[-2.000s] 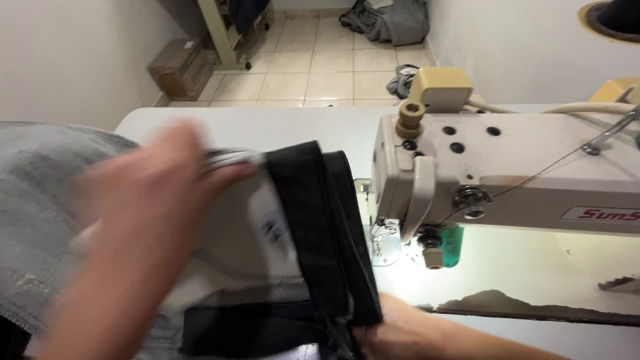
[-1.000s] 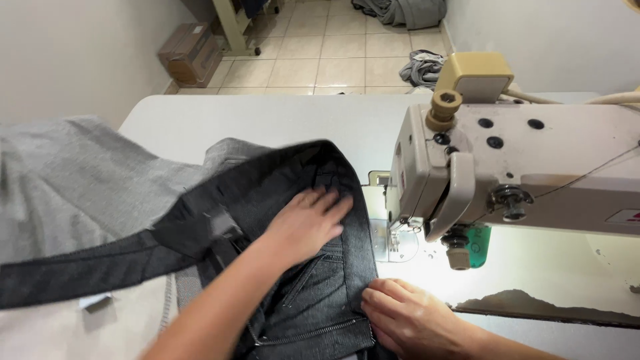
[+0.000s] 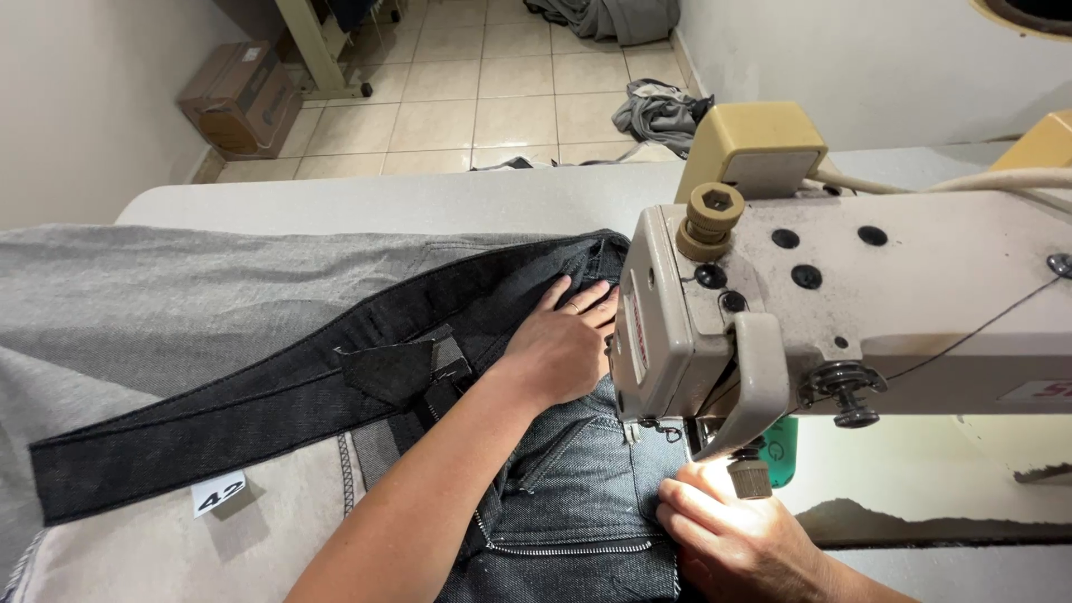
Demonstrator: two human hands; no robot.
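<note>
Dark denim trousers lie spread on the sewing table, their black waistband running left and a white size tag showing inside. My left hand, with a ring on one finger, presses flat on the denim just left of the sewing machine head. Below the needle area my right hand has its fingers curled on the right edge of the denim, which it grips. A metal zipper shows near the lower edge. The machine's head hides the needle and part of the cloth.
The machine arm extends to the right, with a thread running along it. Behind the white table, a cardboard box and grey garments lie on the tiled floor. Light grey fabric covers the table's left side.
The denim has moved right, and its right part now lies at the machine head. My left hand, blurred and raised over the cloth two seconds ago, now rests flat on it.
</note>
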